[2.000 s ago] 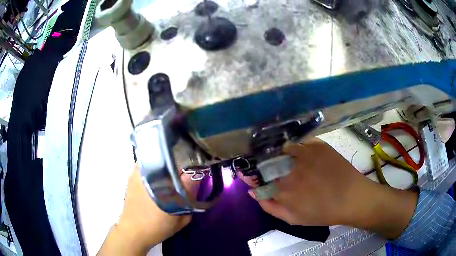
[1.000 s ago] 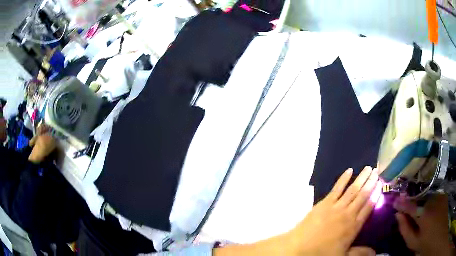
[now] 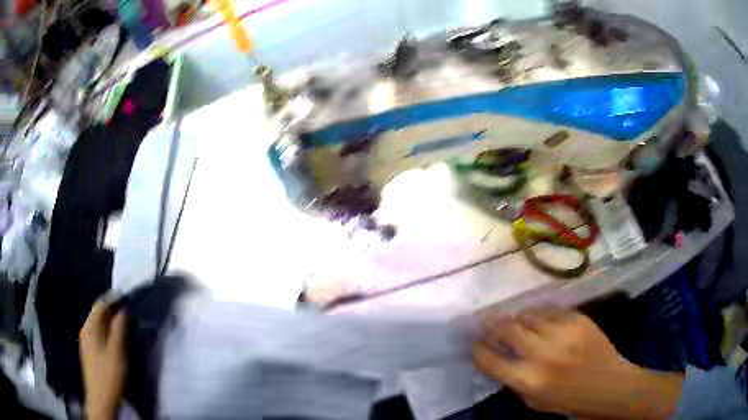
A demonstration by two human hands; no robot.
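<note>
My left hand (image 3: 105,353) is at the lower left, its fingers closed on the edge of dark cloth (image 3: 152,328). My right hand (image 3: 545,357) is at the lower right, gripping the right end of a light grey panel (image 3: 303,353). The panel stretches between my hands in front of the sewing machine, blurred by motion, with dark cloth showing below it. The white sewing machine (image 3: 394,152) with a blue stripe and lit display stands behind. Its needle area is blurred.
Scissors with red and yellow handles (image 3: 558,225) lie on the table right of the needle area, beside a white label (image 3: 621,227). Dark scraps (image 3: 681,197) lie at the right table end. A long dark panel (image 3: 78,238) and pale pieces (image 3: 143,213) lie at left. A blue crate (image 3: 664,316) is below right.
My hands have moved from the needle area towards me and apart, now holding cloth up between them. The view has swung back to the whole machine.
</note>
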